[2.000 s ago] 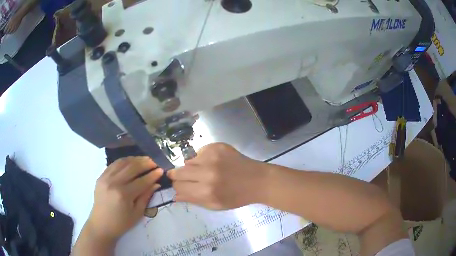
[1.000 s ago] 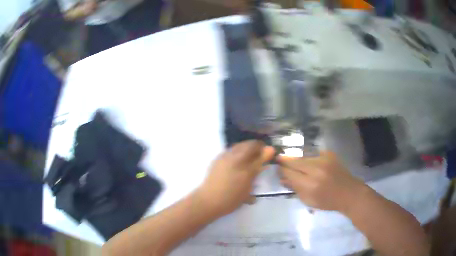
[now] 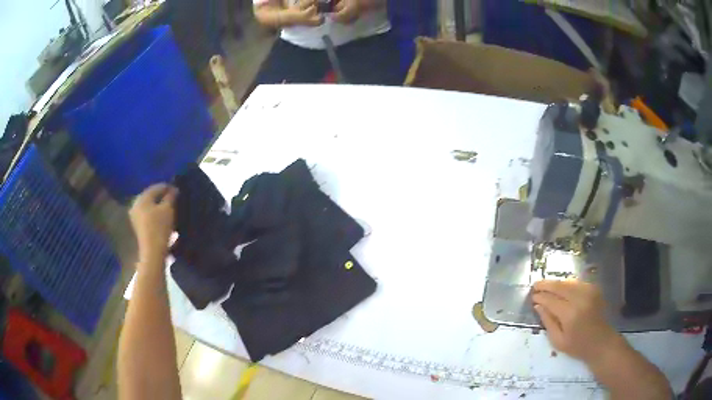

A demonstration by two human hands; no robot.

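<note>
My left hand [image 3: 154, 223] is at the left end of the table, its fingers closed on the edge of a black fabric piece [image 3: 204, 226] beside the heap. The pile of black pieces [image 3: 300, 258] lies spread on the table, with small yellow dots on it. My right hand [image 3: 574, 316] rests on the metal bed [image 3: 511, 293], just in front of the lit presser foot [image 3: 560, 262]. No fabric shows under its fingers; whether they hold anything cannot be told. The sewing machine [image 3: 574, 164] stands at the right.
A black phone-like rectangle [image 3: 642, 275] lies on the bed. A printed ruler [image 3: 406, 366] runs along the front table edge. Blue crates [image 3: 140, 109] and a red object [image 3: 43, 351] are at the left. A person [image 3: 332, 35] is behind the table; a cardboard box [image 3: 500, 70] is behind the machine.
The view has swung left. My left hand has left the needle area and taken hold of a black piece at the pile. My right hand remains near the needle; the fabric there is gone from view.
</note>
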